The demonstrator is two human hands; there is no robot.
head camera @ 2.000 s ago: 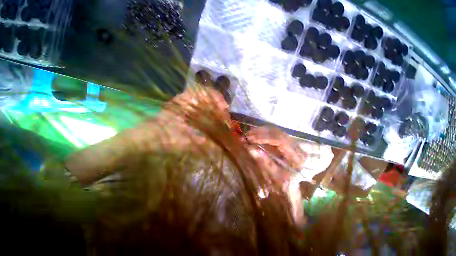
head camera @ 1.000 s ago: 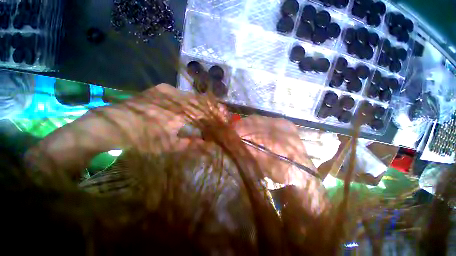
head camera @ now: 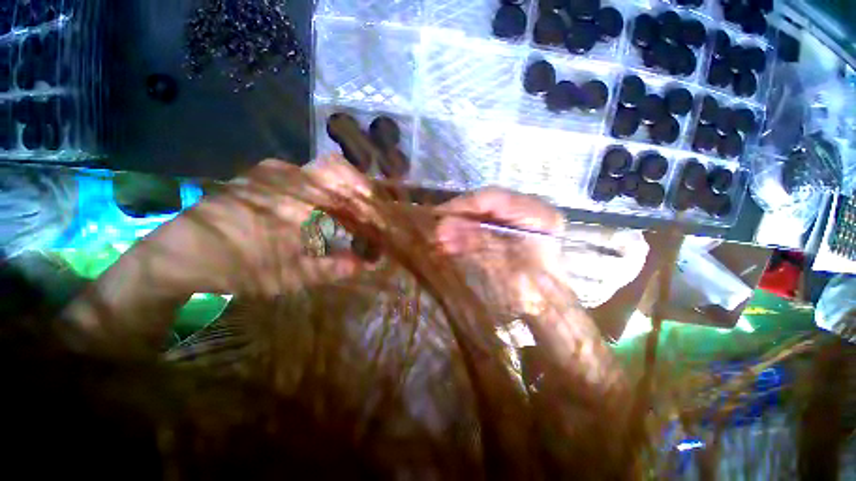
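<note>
My left hand [head camera: 253, 221] is bent at the bench's front edge. A small dark round piece [head camera: 364, 246] shows at its fingertips, partly hidden by blurred hair strands. My right hand [head camera: 502, 235] is close on the right, its fingers closed on a thin dark tool [head camera: 516, 226], possibly tweezers. The tool's tip is hidden. A clear blister tray [head camera: 460, 150] lies behind the hands. Black round pieces [head camera: 643, 103] fill its pockets on the right, and a few sit in its near-left pocket.
A heap of tiny dark parts [head camera: 246, 42] and a loose black disc [head camera: 162, 88] lie on the dark worktop [head camera: 216, 131]. Stacked trays [head camera: 47, 94] stand left. A light-blue frame [head camera: 94, 211], a red item [head camera: 781, 275] and crumpled clear plastic [head camera: 798, 164] also show.
The view has shifted, so the tray and heap appear further left. My hands are a little further apart. The tool now lies flatter, and the dark piece shows at my left fingertips.
</note>
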